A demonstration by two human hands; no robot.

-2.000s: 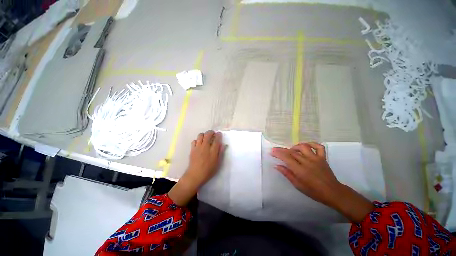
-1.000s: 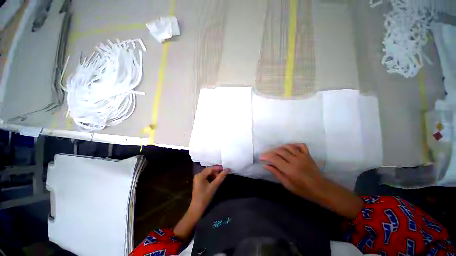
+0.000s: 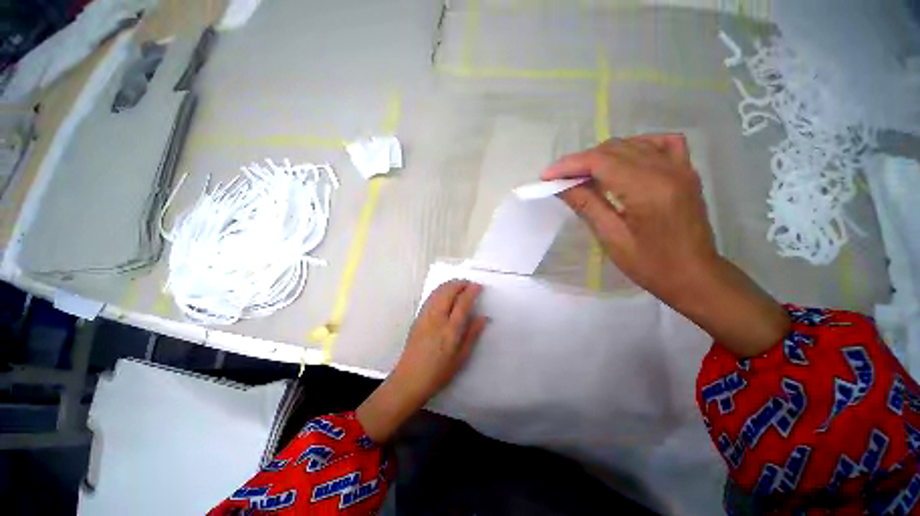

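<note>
A white bag panel [image 3: 575, 353] lies at the table's front edge, its lower part hanging over the edge. My right hand [image 3: 646, 207] pinches the end of one strap-like arm of the panel [image 3: 523, 234] and holds it raised above the table covering. My left hand [image 3: 441, 338] rests on the panel's upper left corner, fingers together, pressing it down. The panel's other arm is not visible; my right hand and forearm cover part of that side.
Long white cord [image 3: 250, 242] and a crumpled scrap [image 3: 374, 156] lie left. A panel stack [image 3: 111, 191] is at far left, a lower panel stack [image 3: 177, 433] below the edge. Curly white strips [image 3: 812, 171] lie right. Yellow tape [image 3: 355, 267] marks the covering.
My right hand has moved up and away from the panel with the left strap arm in its fingers, unfolding it. My left hand has moved from the lower edge to the upper left corner. The view has shifted.
</note>
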